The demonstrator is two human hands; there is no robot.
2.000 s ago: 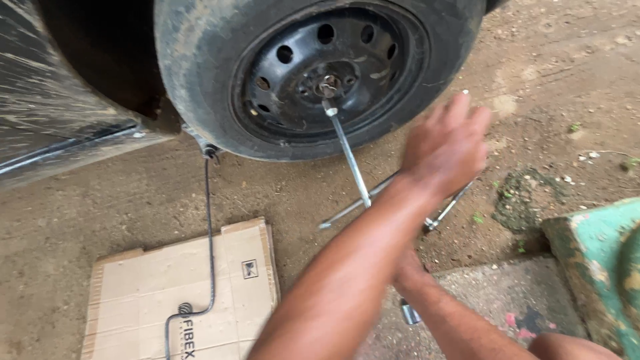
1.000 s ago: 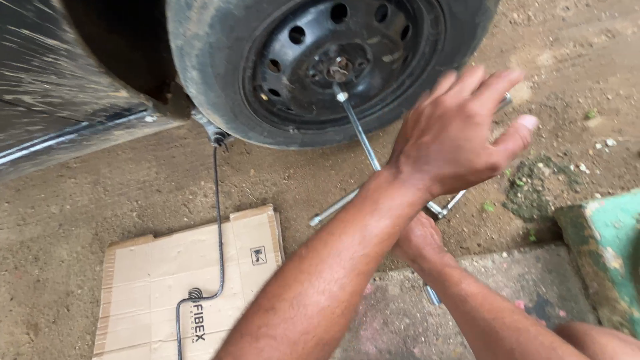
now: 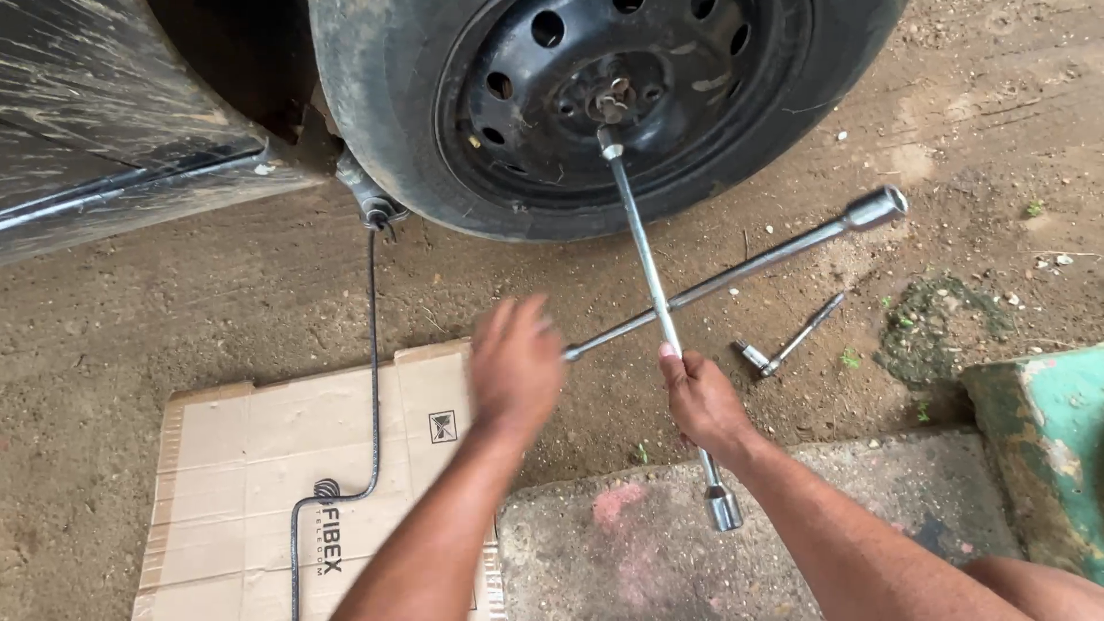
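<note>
A four-way lug wrench reaches from the wheel toward me, its far socket at a lug position on the black steel rim of the car wheel. My right hand is closed around the wrench's near arm, just above the socket at its near end. My left hand, blurred by motion, has its fingers apart beside the left tip of the cross arm; whether it touches that tip is unclear. The cross arm slants up to a large socket on the right. The tire stands upright.
A jack with a long crank rod sits under the car's sill. The rod runs over flattened cardboard. A ratchet wrench with a socket lies on the dirt. Concrete slab and green-painted block are close by.
My left hand has moved from the right side of the wrench to its left. The cross arm has turned to a different slant. My right hand stays low by the wrench.
</note>
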